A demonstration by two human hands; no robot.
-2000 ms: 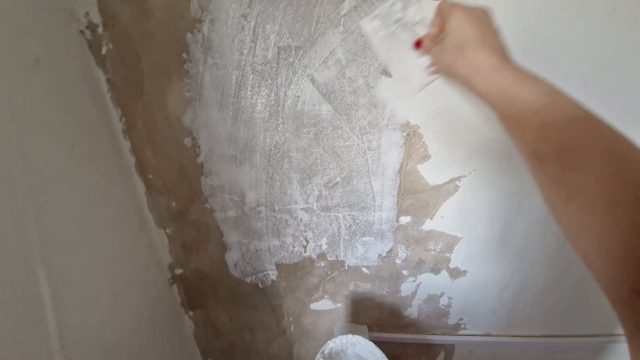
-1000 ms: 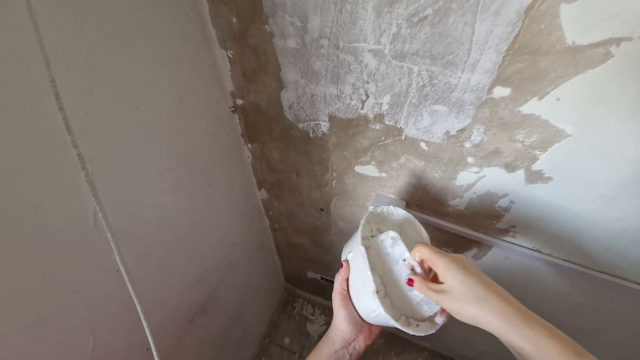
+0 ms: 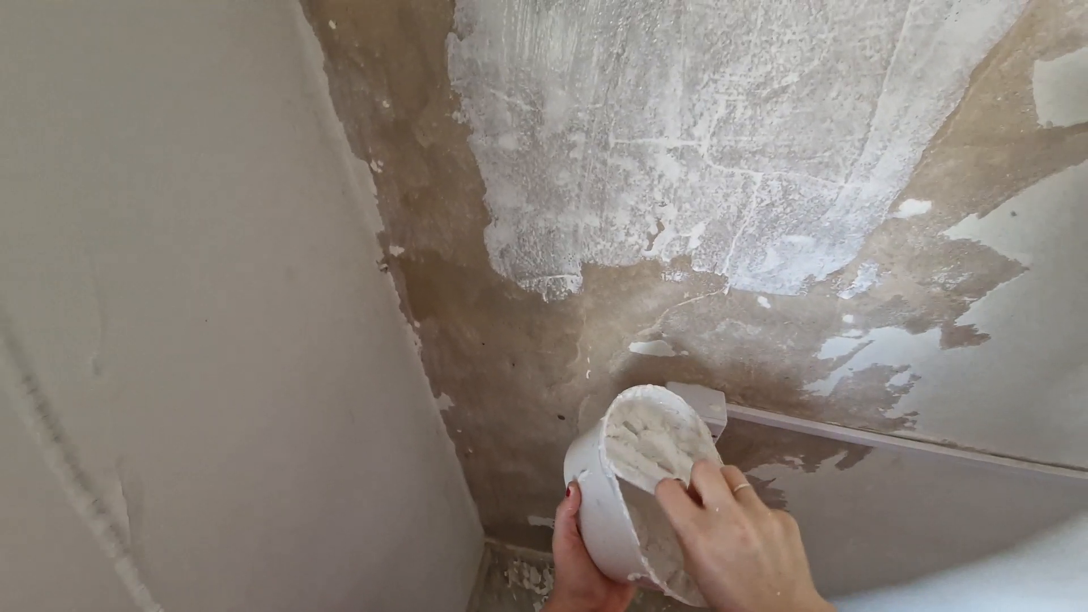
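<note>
My left hand (image 3: 582,557) holds a white plastic tub (image 3: 599,501) from its left side and below, tilted so that its mouth faces right. White filler paste (image 3: 654,438) lies inside and is smeared along the rim. My right hand (image 3: 739,535), with a ring on one finger, is at the tub's mouth, its fingers closed on something mostly hidden, seemingly a flat spreader within the tub. Behind and above, a thin whitish coat of filler (image 3: 680,153) covers part of the bare brown wall (image 3: 501,382).
A white wall box (image 3: 701,404) sits just behind the tub, with a white cable trunking (image 3: 901,442) running right from it. Peeled white paint (image 3: 1028,280) edges the patch at right. A plain side wall (image 3: 212,297) stands at left. Debris lies on the floor (image 3: 518,582) in the corner.
Two seconds ago my right hand was up at the wall with a flat spreader; it came down to the tub and stays there. The tub is tilted differently than a second ago.
</note>
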